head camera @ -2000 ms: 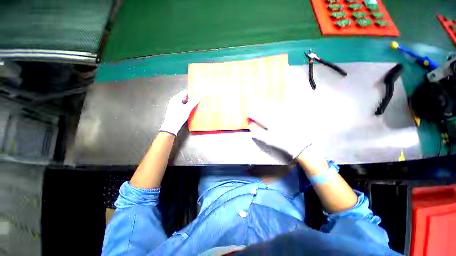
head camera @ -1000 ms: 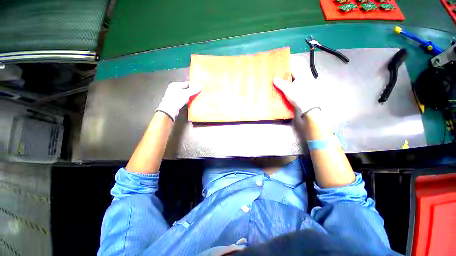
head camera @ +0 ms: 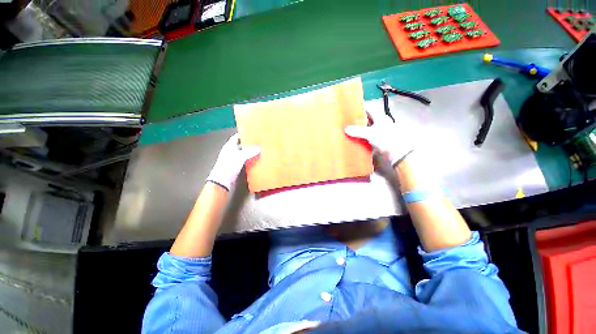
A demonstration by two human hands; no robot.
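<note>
A plain orange tray (head camera: 304, 140) is held level above the bare metal worktop (head camera: 176, 186), with a red edge showing along its near side. My left hand (head camera: 229, 162), in a white glove, grips its left edge with the thumb on top. My right hand (head camera: 384, 138), also gloved in white and partly washed out by glare, grips its right edge with the thumb on top. The fingers of both hands are hidden under the tray. Whether anything lies beneath the tray cannot be seen.
Side cutters (head camera: 390, 98) lie right of the tray, and a black curved handle tool (head camera: 488, 112) farther right. An orange tray with green circuit boards (head camera: 441, 31) lies on the green belt (head camera: 261, 55). A blue-and-yellow tool (head camera: 517, 65) is far right; a red bin (head camera: 572, 274) is lower right.
My right hand, low near the tray's front edge two seconds ago, now grips its right edge. The view has shifted, showing more of the belt, and the tray appears slightly tilted.
</note>
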